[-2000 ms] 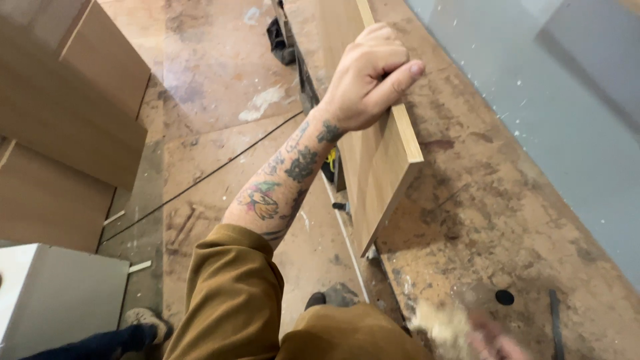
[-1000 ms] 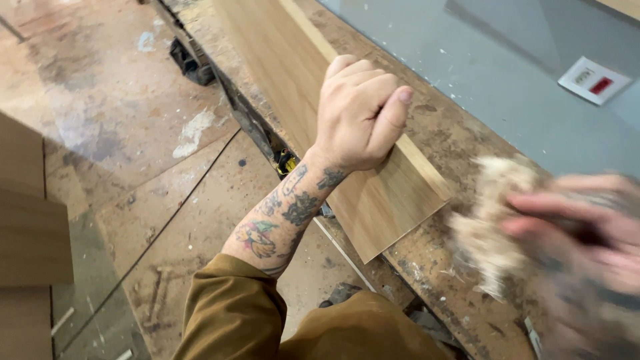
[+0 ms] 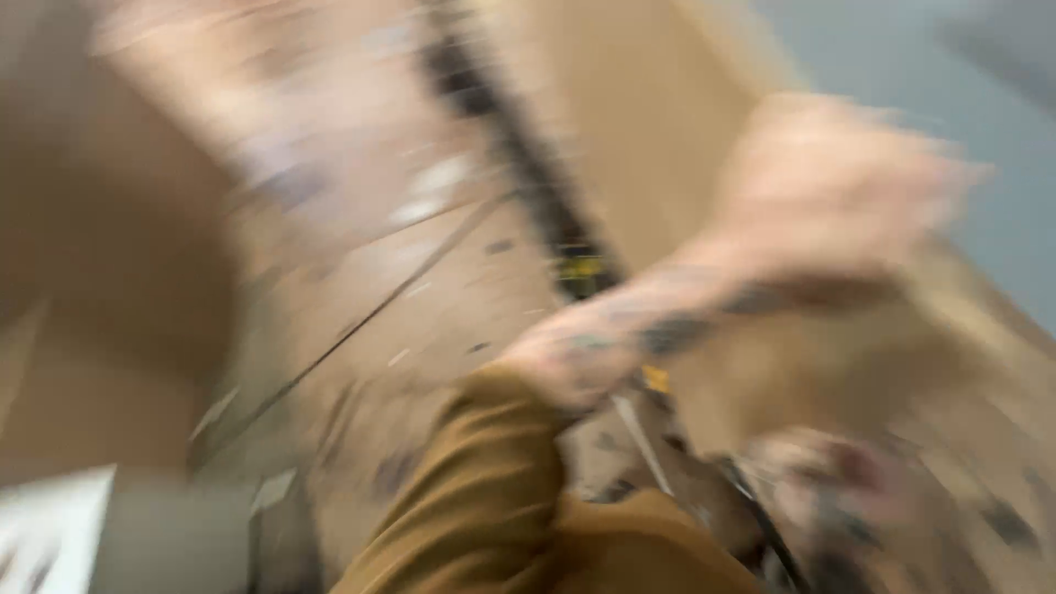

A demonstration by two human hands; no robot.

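Strong motion blur covers this view. My left hand [image 3: 841,190] is curled at the far long edge of a wood-grain board [image 3: 652,124], its tattooed forearm crossing the board from the lower left. Close to the board's near end, at the lower right, is my right hand [image 3: 850,487], badly smeared. A pale patch lies by its fingers; whether this is the fibrous wad of a second ago cannot be told. Under the board runs a worn workbench top [image 3: 957,462].
Brown panels or cabinet parts [image 3: 115,247] stand at the left, with a white object [image 3: 58,528] below them. A dark strip with yellow parts [image 3: 582,268] follows the bench's left edge. Beyond the bench is a grey-blue surface [image 3: 907,49]. A dark line crosses the marked floor [image 3: 396,289].
My right hand, which held a pale fibrous wad at the right one second ago, is now lower, beside the board's near end. The view has swung and blurred strongly.
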